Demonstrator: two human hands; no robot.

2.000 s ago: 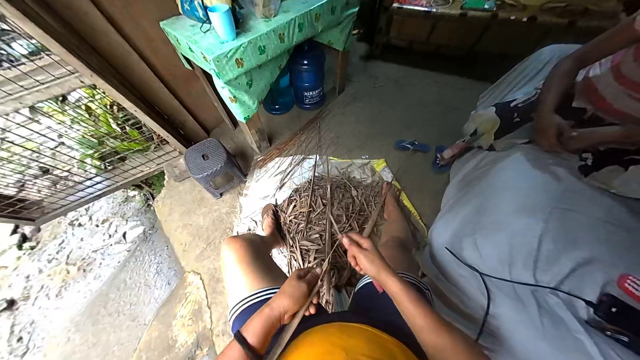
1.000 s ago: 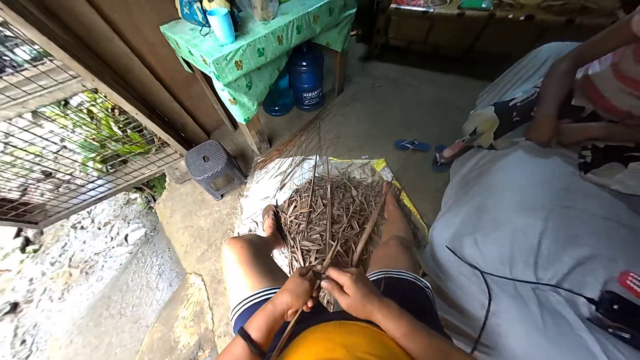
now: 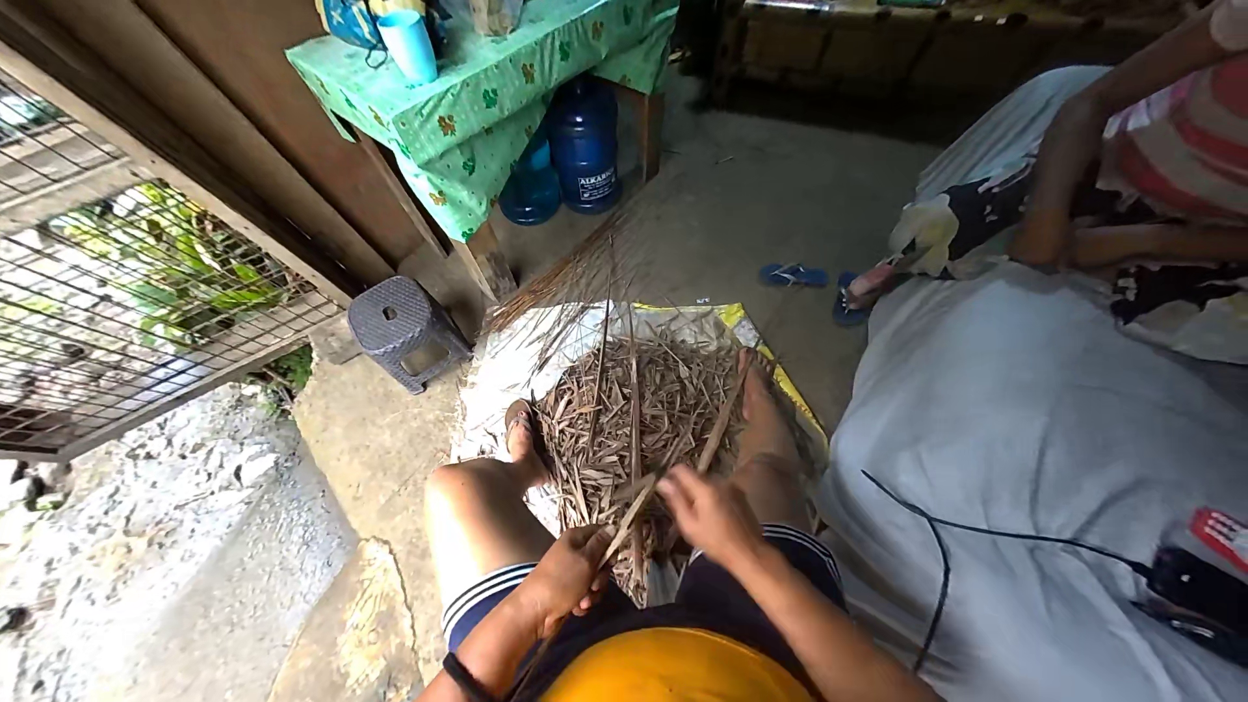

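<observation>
My left hand [image 3: 569,577] is closed around a long dry brown leaf strip [image 3: 634,515], low in front of my lap. The strip slants up and to the right, toward my right hand [image 3: 710,512], whose fingers are at its upper part; whether they pinch it is blurred. Beneath both hands lies a heap of short dry leaf pieces [image 3: 624,419] on a flattened white and yellow sack [image 3: 502,375], between my legs. Several longer strips and thin midribs [image 3: 575,268] stretch away from the heap toward the table.
A grey plastic stool [image 3: 395,317] stands left of the sack. Beyond it are a table with a green cloth [image 3: 468,107] and blue water jugs [image 3: 585,146]. Blue flip-flops [image 3: 793,275] lie on the floor. A person [image 3: 1170,166] sits at right by a grey cloth-covered surface [image 3: 1053,419] with a black cable [image 3: 1024,534].
My right hand has moved up and away from my left hand, beside which it was one second ago. My left hand stays low with the strip.
</observation>
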